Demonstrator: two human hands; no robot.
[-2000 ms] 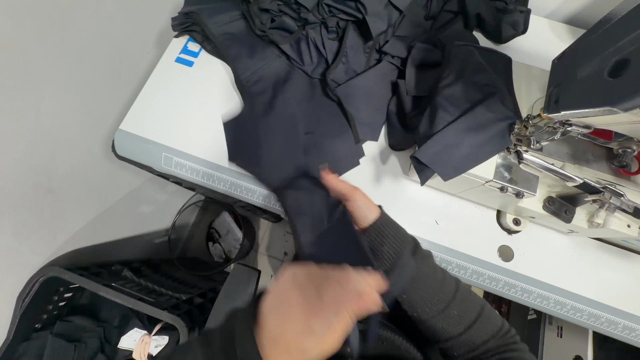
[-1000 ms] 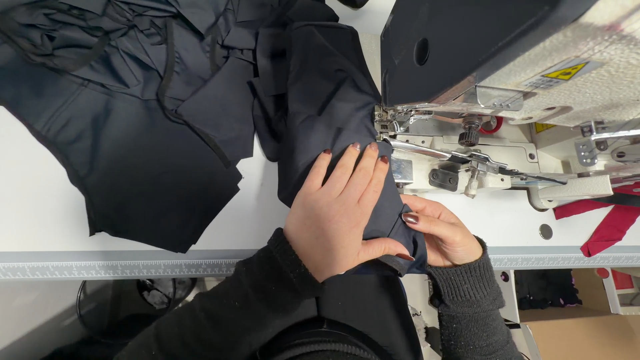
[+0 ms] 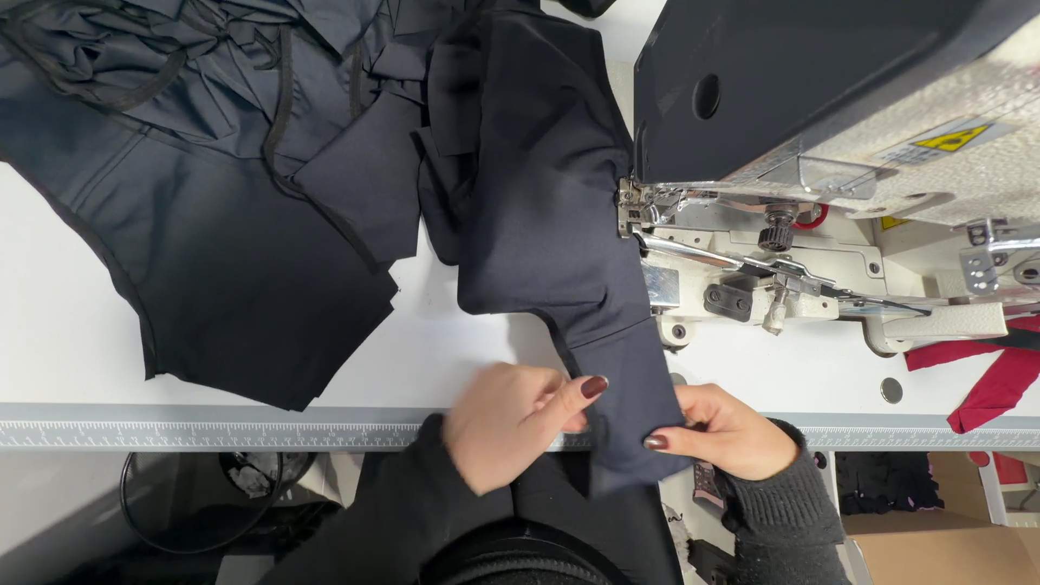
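Observation:
A dark navy fabric piece lies along the sewing machine, its right edge at the presser foot. Its narrow lower end hangs over the table's front edge. My right hand pinches the right edge of that end, thumb on top. On the other side, my left hand is at the bound left edge, thumb over the cloth; it is slightly blurred, and whether its fingers grip the fabric is hard to see. The industrial sewing machine stands at the right, with a metal binding guide beside the fabric.
More dark garment pieces are heaped on the left of the white table. A printed ruler strip runs along its front edge. Red fabric strips lie at the far right. Below are a cardboard box and a round wire hoop.
My left hand has moved off the top of the fabric to its lower left edge. The narrow end now lies more exposed between my hands. Since the oldest frame, the view has shifted toward the machine.

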